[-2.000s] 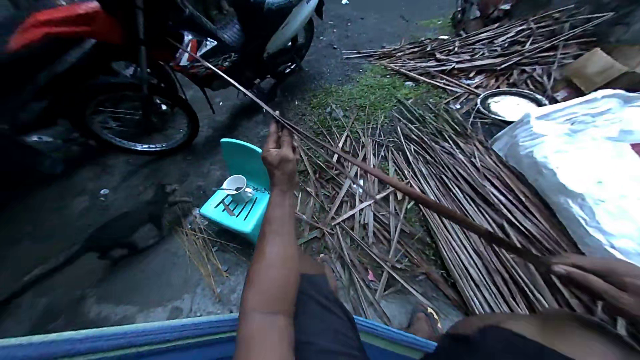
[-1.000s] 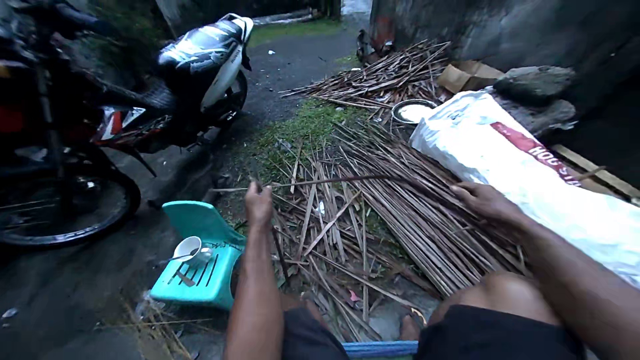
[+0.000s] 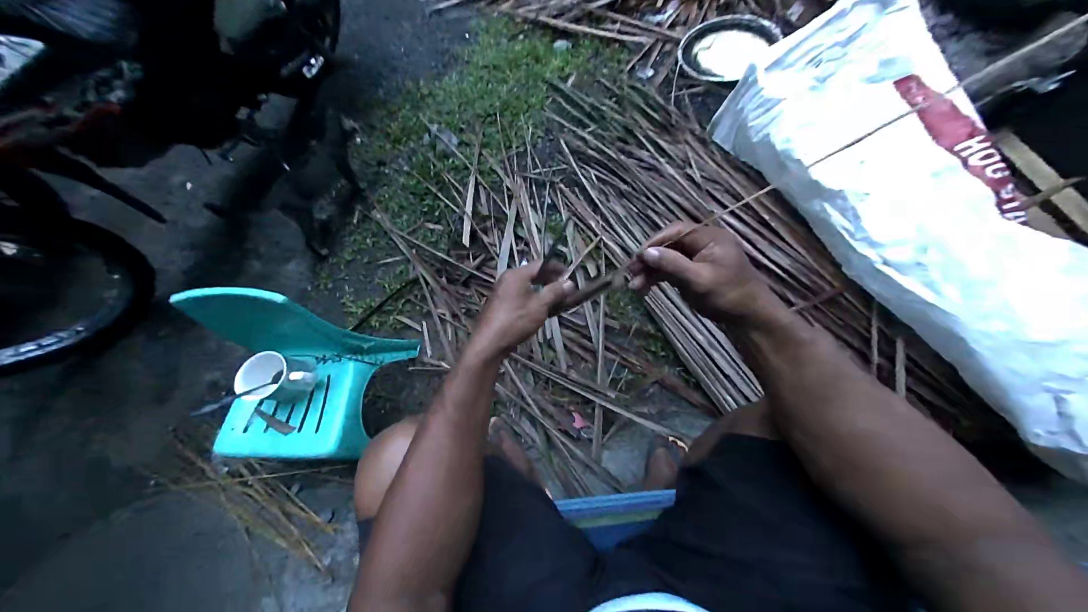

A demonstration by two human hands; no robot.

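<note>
My left hand (image 3: 523, 306) is closed around a dark, narrow tool or strip, possibly a knife, whose kind I cannot tell, and a brown leaf strip. My right hand (image 3: 701, 268) pinches a long thin rib (image 3: 769, 189), which runs up to the right across the white sack. A brown strip (image 3: 599, 287) spans the small gap between the hands. Beneath them lie loose dry palm leaf strips (image 3: 510, 229) and, to the right, a thick pile of long dry leaf strips (image 3: 680, 178).
At the left stands a small turquoise plastic chair (image 3: 340, 425), with a white cup (image 3: 260, 376) holding a utensil. Thin ribs (image 3: 255, 501) lie beside it. A white printed sack (image 3: 901, 204) and a round basin (image 3: 729, 49) are at right. A motorcycle wheel (image 3: 68, 293) and a dark animal (image 3: 319, 183) are at left.
My hands have come close together; they were far apart on a long strip. The strip held before was broad and dark; a thin rib now extends from my right hand. The view has tilted down.
</note>
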